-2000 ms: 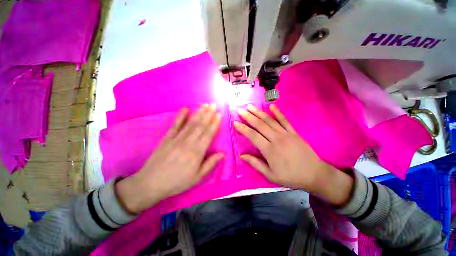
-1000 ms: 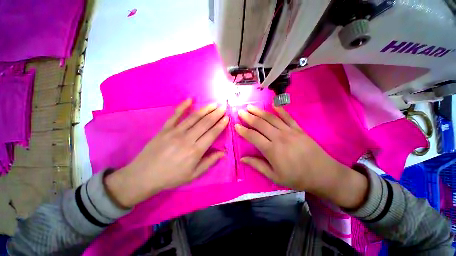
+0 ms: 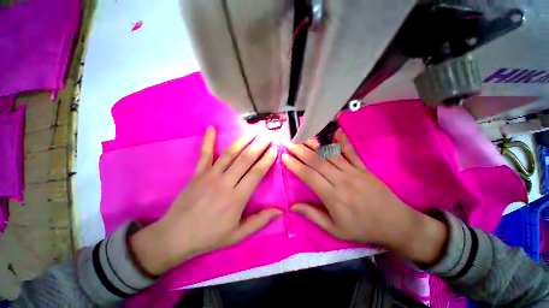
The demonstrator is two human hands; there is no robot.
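Note:
A bright pink garment panel (image 3: 150,174) lies flat on the white table under the sewing machine head (image 3: 259,54). A narrow strip with a seam line (image 3: 288,219) runs down its middle. My left hand (image 3: 210,195) lies flat on the panel left of the strip, fingers a little apart. My right hand (image 3: 355,195) lies flat right of the strip. Both sets of fingertips are close to the needle area, and the thumbs nearly meet at the strip. The presser foot is hidden by glare and the machine head. The small knurled knob (image 3: 329,150) overlaps my right fingers.
Darker pink cut pieces (image 3: 36,45) lie on the cardboard (image 3: 45,144) at the left. Gold-handled scissors (image 3: 519,157) lie at the right beside a paler pink flap (image 3: 472,141). A large knurled knob (image 3: 448,81) is on the machine. A blue crate (image 3: 522,231) is at lower right.
The view has moved closer to the machine head, which now covers more of the needle area. Both hands stay flat on the panel, and their thumbs are closer together at the strip.

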